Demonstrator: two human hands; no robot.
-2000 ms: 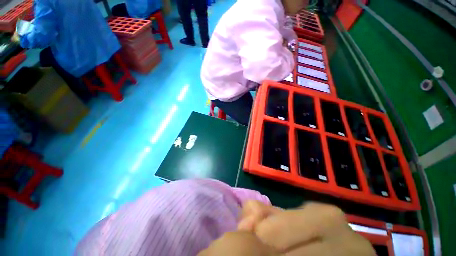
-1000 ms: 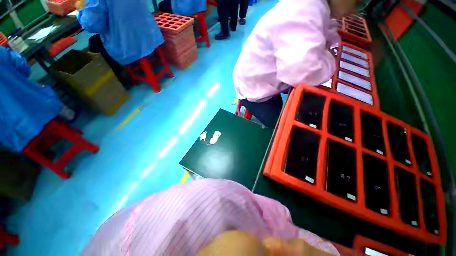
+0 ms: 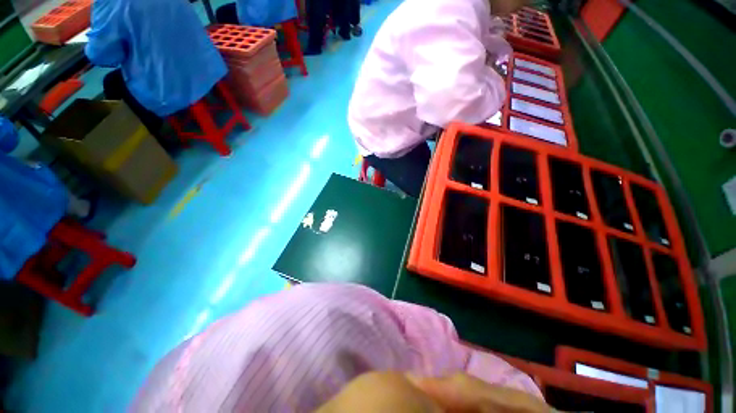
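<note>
A red-orange phone tray (image 3: 492, 284) lies on the dark green bench, with smartphones (image 3: 526, 246) in two rows; their screens are dark with small marks, and each has a small white label at one short edge. Part of a second tray (image 3: 601, 361) shows at the lower right, with one white-lit strip and one white screen. My hands (image 3: 436, 394) are a blurred patch of skin at the bottom edge, cut off beside my pink striped sleeve (image 3: 307, 351). I cannot tell left from right there, nor whether they hold anything.
A person in a pink smock (image 3: 428, 77) leans beside a farther tray with white screens (image 3: 537, 109). A green side surface (image 3: 347, 242) holds small white items. On the blue floor stand a carton (image 3: 121, 153), red stools (image 3: 77, 262) and stacked trays (image 3: 254, 77); people in blue sit at the left.
The view has swung left, then partly back, shifting the whole scene in the picture. My hands have dropped lower, more cut off by the bottom edge. The dark phones remain in their tray.
</note>
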